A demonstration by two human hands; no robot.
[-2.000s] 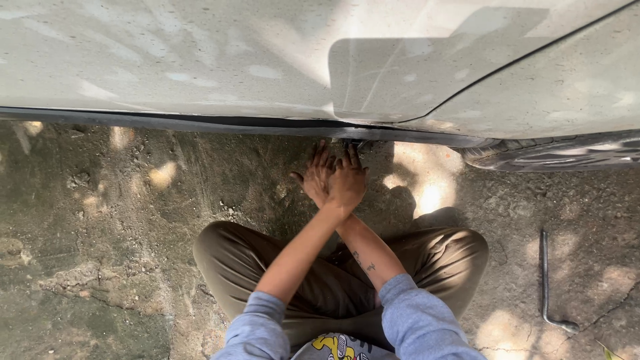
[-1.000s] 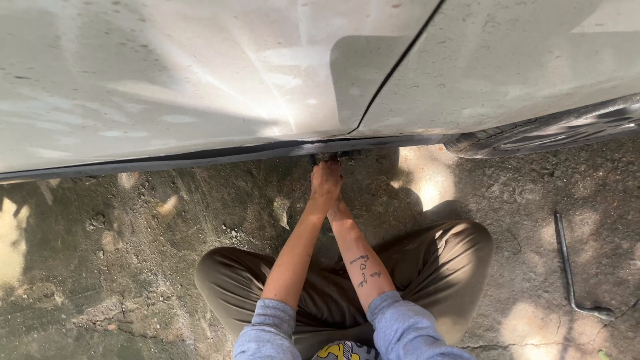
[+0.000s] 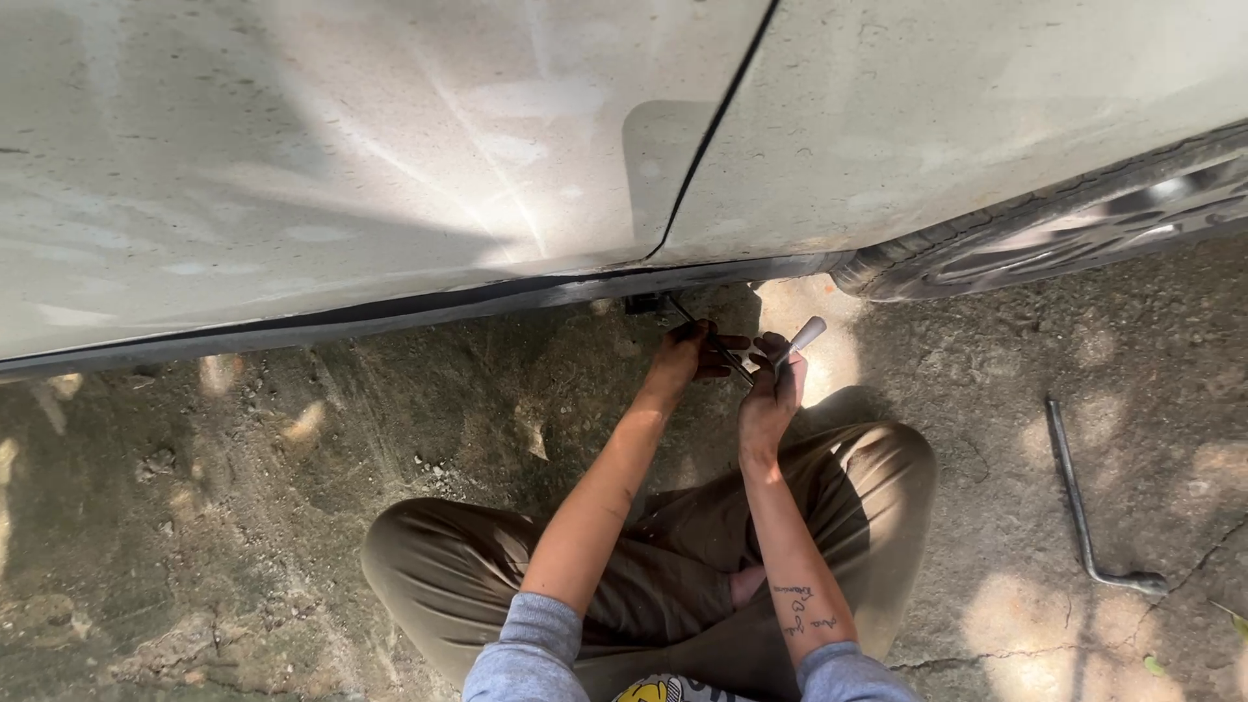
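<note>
A dark metal rod (image 3: 729, 357) runs from under the car's sill down toward me, tilted to the right. My left hand (image 3: 684, 359) is closed around it near its upper part, some fingers extended. My right hand (image 3: 775, 385) grips the rod's near end, where a crank with a pale grey handle (image 3: 808, 333) sticks up past the fingers. Under the sill, at the rod's far end, a dark metal part, perhaps of a jack (image 3: 645, 303), shows in part; the rest is hidden beneath the car.
A white car's side (image 3: 439, 146) spans the top, its dark lower sill (image 3: 292, 331) close above the hands. A car wheel (image 3: 1063, 229) stands at the right. An L-shaped lug wrench (image 3: 1076, 497) lies on the rough concrete ground (image 3: 244, 526) right of my crossed legs.
My hands were together at the sill's edge; they are now apart and nearer me, on the rod. The rod and pale handle have come into sight.
</note>
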